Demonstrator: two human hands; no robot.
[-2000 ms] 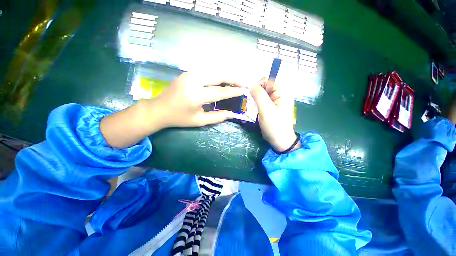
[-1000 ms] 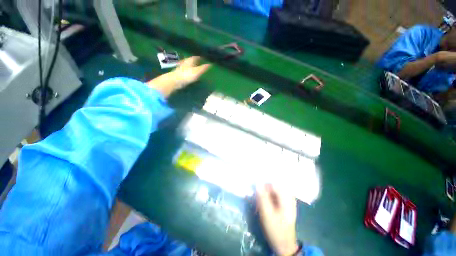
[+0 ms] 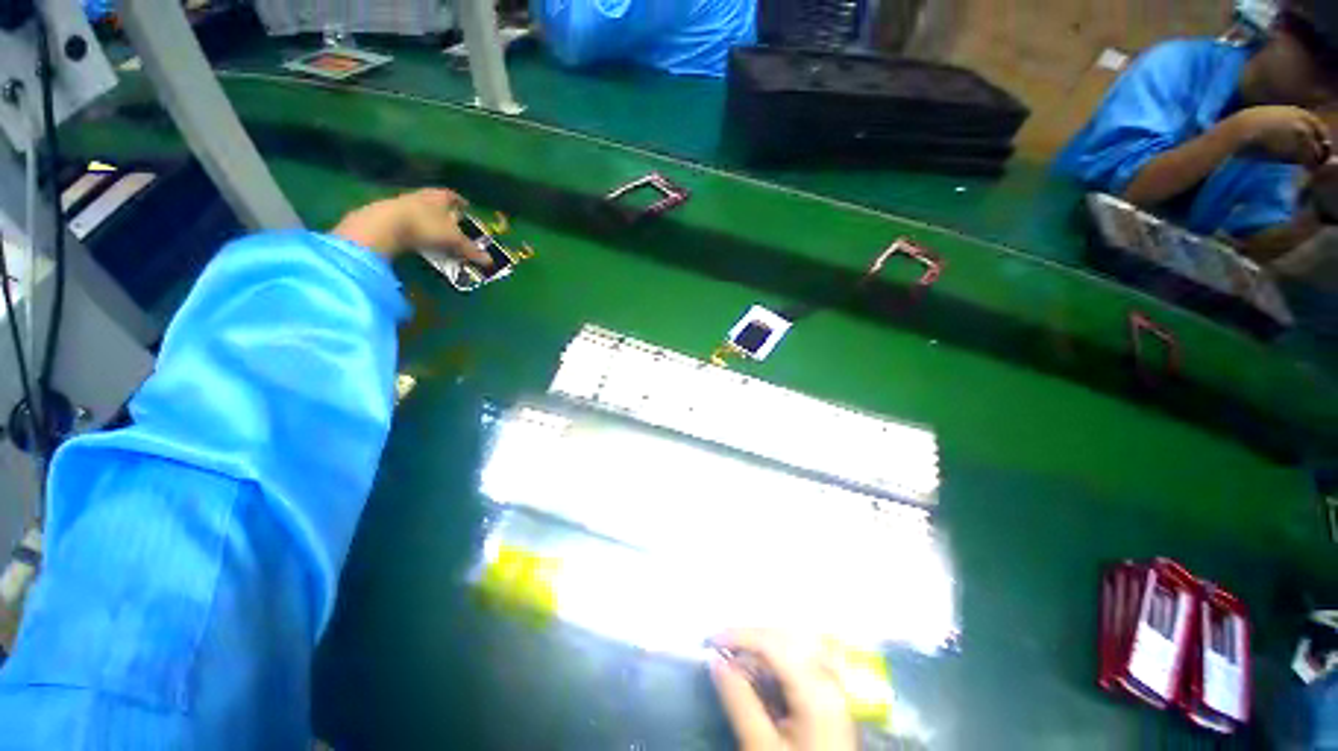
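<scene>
My left hand point(image 3: 411, 228) is stretched out to the upper left, its fingers on white-edged display modules point(image 3: 481, 264) with small orange flex tails; whether it grips them cannot be told. My right hand point(image 3: 785, 693) is at the bottom centre, cut off by the lower edge and washed out by glare, with a small dark thing at its fingers that I cannot make out. White adhesive sticker strips point(image 3: 748, 418) lie in the middle, with a glaring release liner sheet point(image 3: 734, 536) in front of them. Yellow tape pieces point(image 3: 521, 581) show at its ends.
A single display point(image 3: 757, 333) lies beyond the strips. Thin red frames point(image 3: 649, 194) lie farther back. Red-framed housings point(image 3: 1177, 643) stand at the right. Black trays point(image 3: 873, 110) are stacked across the bench. A worker in blue point(image 3: 1174, 132) sits at upper right. A white machine stands at left.
The left hand has gone from the module at the centre to the modules at upper left. The right hand now shows lower in the picture. The view has tilted up and shifted.
</scene>
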